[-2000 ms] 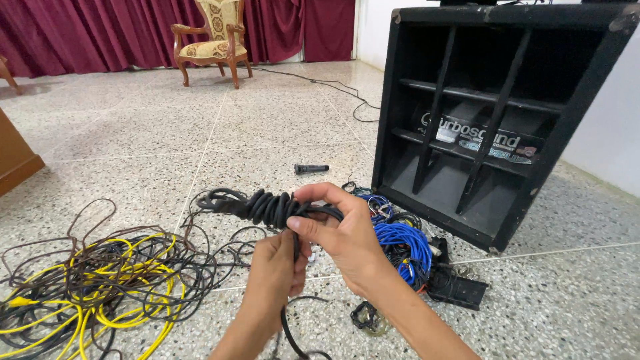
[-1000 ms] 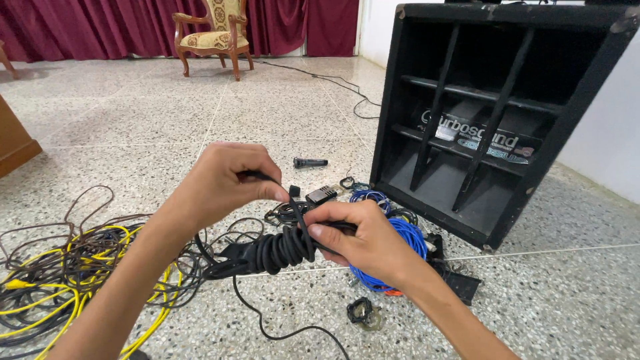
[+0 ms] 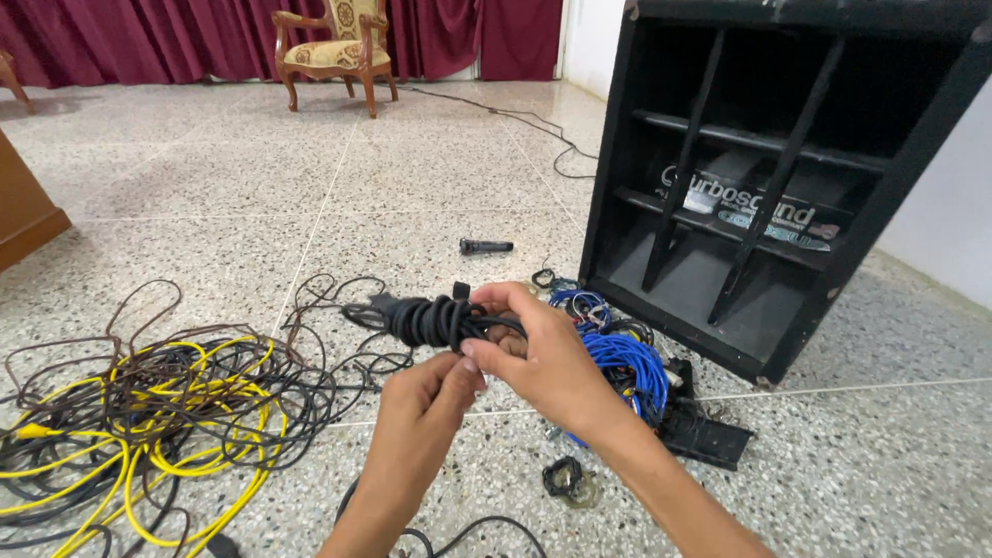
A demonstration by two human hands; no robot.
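A black cable bundle (image 3: 426, 322), wound in tight turns round its own loops, is held up at the middle of the head view. My right hand (image 3: 535, 349) grips its right end, fingers curled around the loops. My left hand (image 3: 434, 395) is just below, thumb and forefinger pinched at the underside of the bundle, seemingly on the cable's loose length; the pinched part is mostly hidden by the fingers. A small black tab (image 3: 462, 291) sticks up from the top of the bundle. Loose black cable (image 3: 496, 521) runs along the floor beneath my hands.
Tangled yellow, black and brown cables (image 3: 170, 411) lie on the floor at left. A Turbosound speaker cabinet (image 3: 744, 139) stands at right, with coiled blue cable (image 3: 632, 364) beside it. A microphone (image 3: 486, 246) lies ahead. An armchair (image 3: 337, 54) is farther back. A small black coil (image 3: 562, 476) lies near.
My left hand has come down from above the bundle to its underside. The bundle has risen and my right hand has stayed at its right end.
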